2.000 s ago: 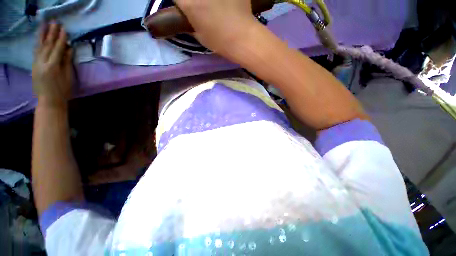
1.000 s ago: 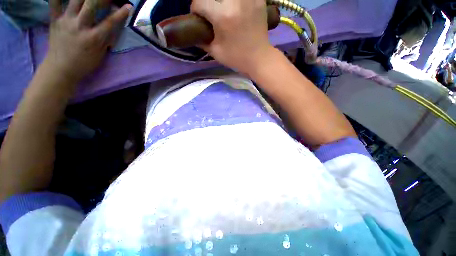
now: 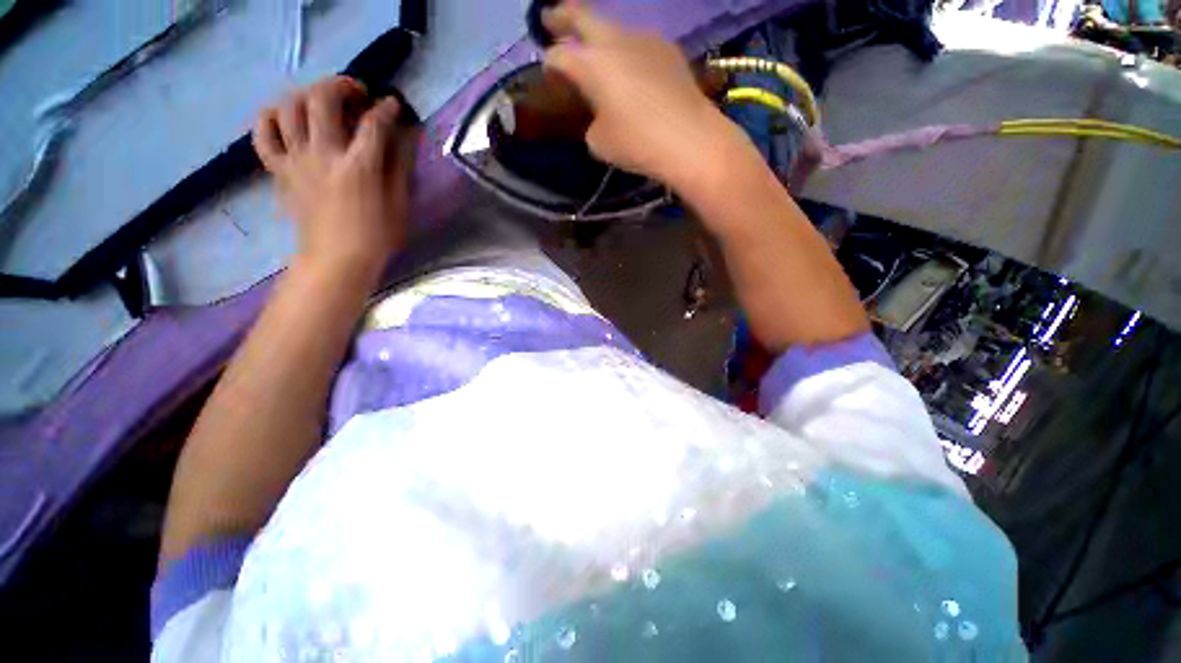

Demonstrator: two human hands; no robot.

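The garment [image 3: 214, 240] lies pale inside up at the upper left, with black strips along its seams. My left hand [image 3: 339, 175] is on a black strip near its right edge, fingers bent and blurred; whether they pinch the cloth is unclear. My right hand [image 3: 641, 97] is closed at the brown handle of the steam iron [image 3: 570, 175]; its far fingers are partly hidden. The iron is at the table's near edge, right of the garment and apart from it, its pointed tip towards the left.
The purple table cover [image 3: 97, 421] shows along the garment's near edge. Yellow hoses [image 3: 1088, 130] with a pinkish wrap [image 3: 900, 140] run right from the iron over a grey surface [image 3: 971, 207]. Cluttered oddments [image 3: 926, 292] lie below it.
The view has shifted, and more of the garment's pale inside and black strips shows. The iron now stands clear of the cloth to its right. My left hand is on a black strip.
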